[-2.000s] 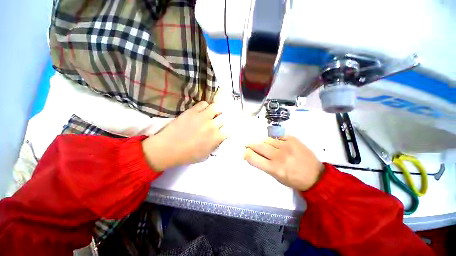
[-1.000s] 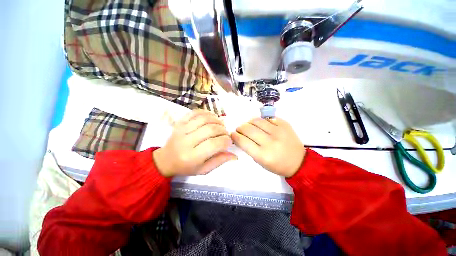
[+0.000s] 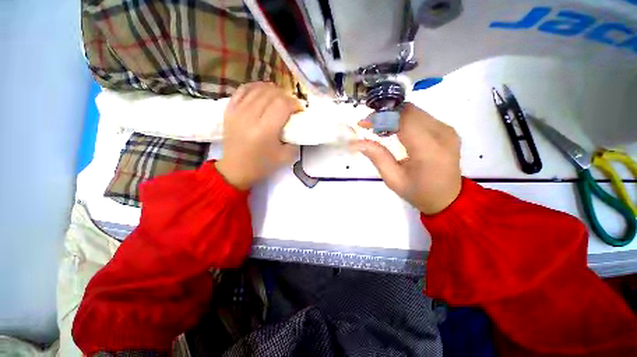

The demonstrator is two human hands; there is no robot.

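A cream padded garment edge [image 3: 321, 130] runs from the left to the needle area of the sewing machine, with tan plaid lining [image 3: 174, 45] bunched behind it. My left hand [image 3: 258, 132] grips the cream edge left of the presser foot [image 3: 340, 96]. My right hand [image 3: 422, 153] pinches the right end of the cream edge between thumb and fingers, beside the grey tension knob [image 3: 385, 122], which hides part of the fingers. The contact of the cloth with the needle is hard to see in the glare.
A separate plaid piece [image 3: 155, 166] lies left of my left hand. Black thread snips [image 3: 517, 131] and scissors with green and yellow handles [image 3: 605, 203] lie at the right. The machine head [image 3: 531, 56] stands behind. A ruler strip [image 3: 342, 258] lines the table's front edge.
My left hand has moved up and left and now grips the cream edge. My right hand has moved right and back, with thumb and fingers spread around the cloth. The view has shifted.
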